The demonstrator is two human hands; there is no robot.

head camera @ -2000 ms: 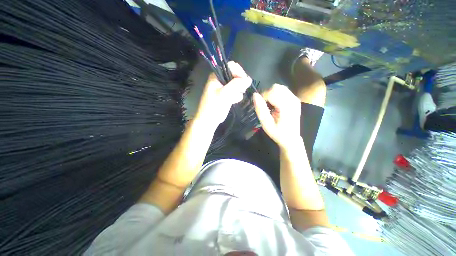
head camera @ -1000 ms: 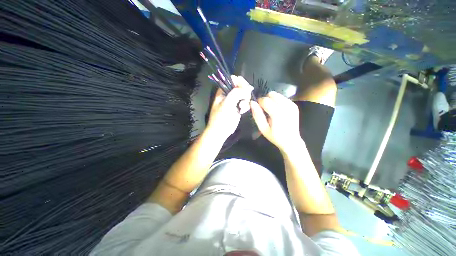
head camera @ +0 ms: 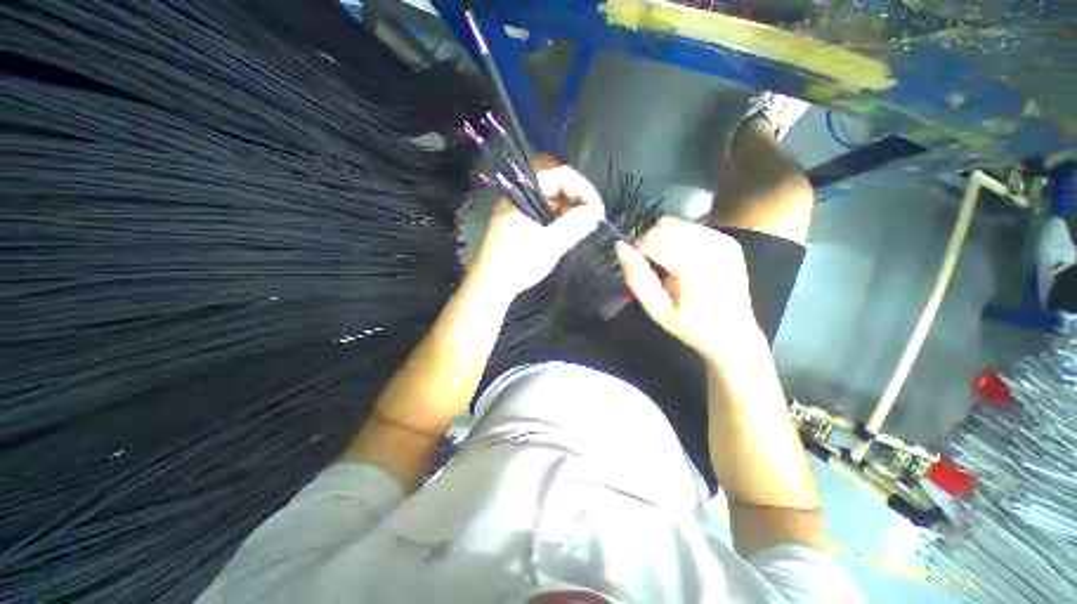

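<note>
My left hand (head camera: 537,230) is closed round a small bunch of black cables (head camera: 510,165) over my lap. Several cables fan up and away from it, with short pink and whitish stripped ends (head camera: 472,132); one longer cable reaches farther toward the bench. My right hand (head camera: 689,281) is just to the right, thumb and fingers pinching the end of a thin black cable (head camera: 615,231) that runs from my left hand. The fingertips hide that end. A dark brush-like tuft of cable ends (head camera: 632,195) lies over my lap, behind and between the hands.
A huge hank of black cables (head camera: 213,236) fills the left side. A blue bench with a worn yellow edge (head camera: 756,45) crosses the top. At right are a rack with a pale bar (head camera: 927,313) and red parts (head camera: 952,476), and grey cables (head camera: 1022,472). A leg and shoe show beneath the bench.
My right hand has moved a little right and down, away from my left hand, and more of the thin cable shows between them. The whole view has shifted slightly.
</note>
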